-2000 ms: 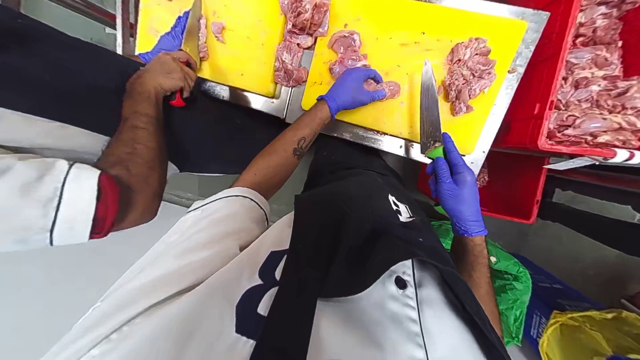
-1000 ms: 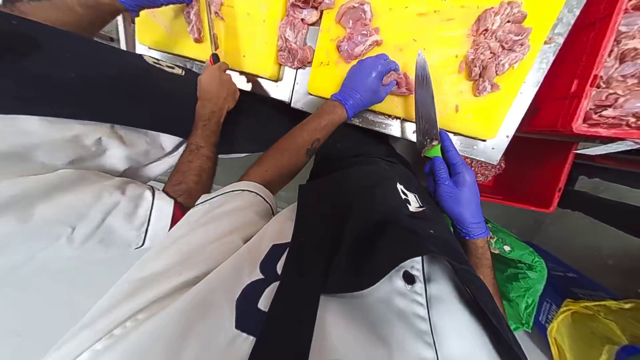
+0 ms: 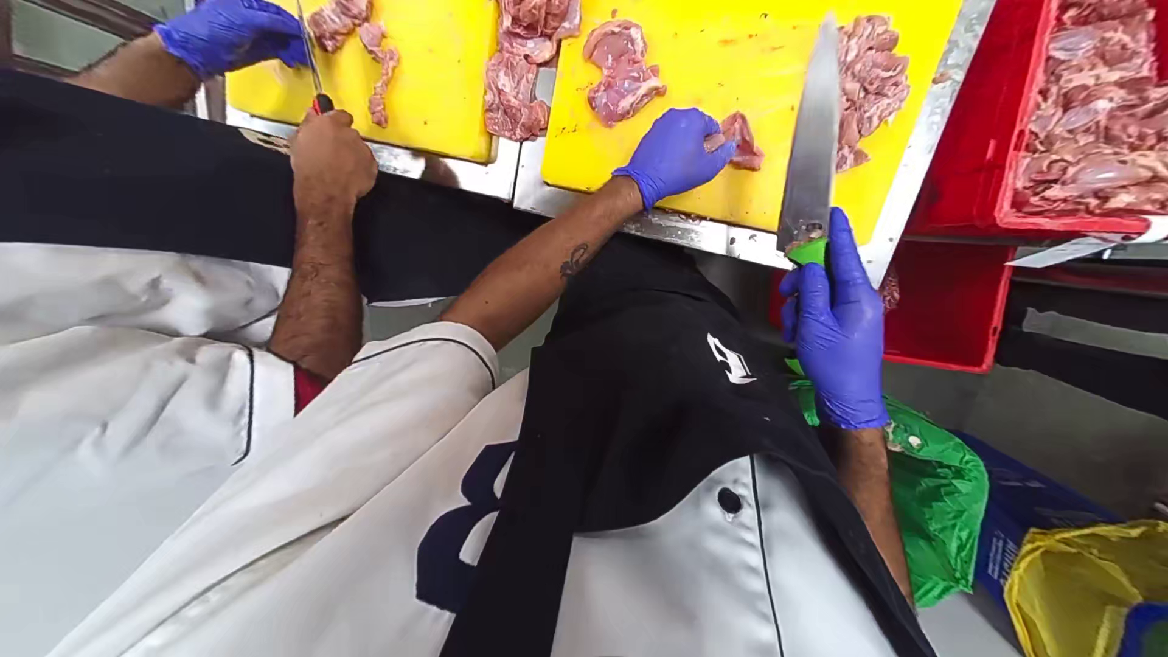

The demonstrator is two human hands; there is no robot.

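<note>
My left hand [image 3: 680,157], in a blue glove, pinches the left end of a small piece of raw meat [image 3: 744,142] on a yellow cutting board [image 3: 703,55]. My gloved right hand [image 3: 838,319] is closed around the green handle of a large chef's knife [image 3: 812,137]. Its blade points away from me over the board's right part, between the small piece and a pile of raw meat pieces [image 3: 871,82]. A larger piece of raw meat [image 3: 623,73] lies left of my left hand. More meat [image 3: 517,96] sits at the gap between the two boards.
At my left, a co-worker with a knife [image 3: 310,55] works at another yellow board [image 3: 438,82]. A red crate [image 3: 1008,196] of raw meat stands at the right, with a lower red crate [image 3: 949,310] under it. Green [image 3: 940,493] and yellow plastic bags [image 3: 1086,566] are at lower right.
The co-worker's hands and knife have shifted on the left board. My left hand stays at the small piece of meat, and the knife stays in my right hand.
</note>
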